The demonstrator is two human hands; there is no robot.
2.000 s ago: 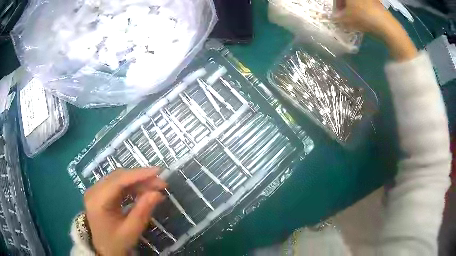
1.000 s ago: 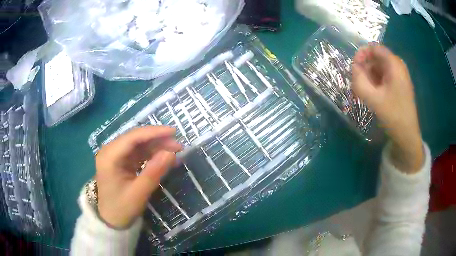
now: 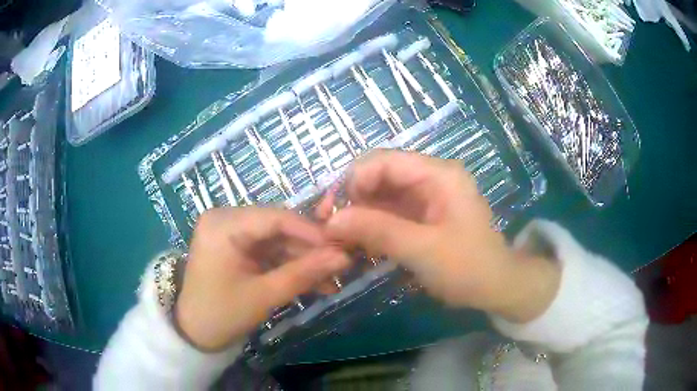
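Observation:
My left hand [image 3: 256, 267] and my right hand [image 3: 428, 229] meet over the lower middle of the clear blister tray [image 3: 164, 172]. The fingertips of both hands touch or nearly touch. Any small part between them is hidden or too blurred to name. In the tray, thin metal shafts with white sections [image 3: 267, 160] lie crosswise to long pale strips [image 3: 229, 137]. My hands cover part of the tray's lower half.
A clear tub of loose shafts [image 3: 569, 111] is at the upper right, with a tub of white parts [image 3: 600, 27] behind it. A clear bag [image 3: 229, 34] is at the top. A labelled box [image 3: 111, 80] and a second tray [image 3: 30, 221] are at the left.
My right hand has moved from the white parts tub, past the shaft tub, to my left hand over the tray. My left hand has shifted right. The view has shifted too.

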